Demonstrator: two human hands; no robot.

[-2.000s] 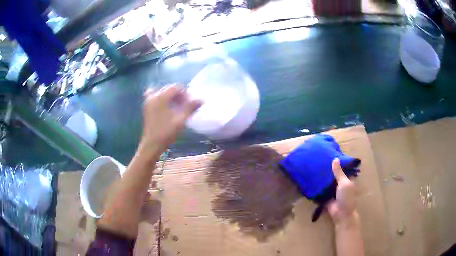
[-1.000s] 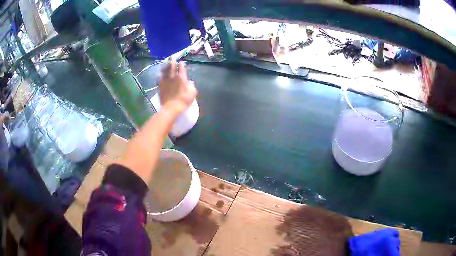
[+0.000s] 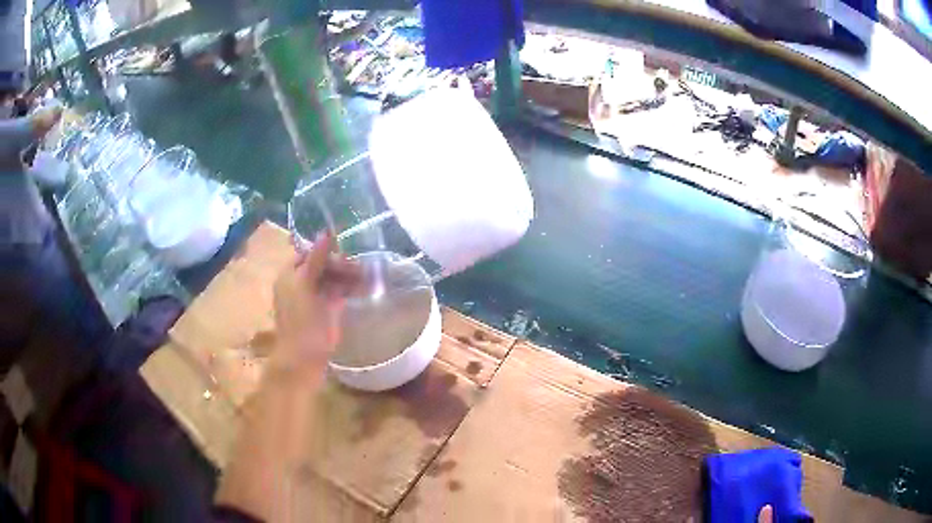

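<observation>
My left hand is closed on the clear rim of a container and holds it tilted, its white base up and to the right, above the white water bowl. The bowl holds cloudy greyish liquid and stands on the brown cardboard. A blue cloth is at the lower right edge over the cardboard. Of my right hand only a fingertip shows against the cloth; the rest is cut off by the bottom edge.
Another clear-and-white container stands on the green belt at right. Several containers in shiny film are at left, near another person's hand. A green post rises behind the bowl; a dark blue cloth hangs overhead.
My left hand has brought the container from beside the post over the bowl and tipped it. The view has turned left since the oldest frame. The blue cloth stays at lower right.
</observation>
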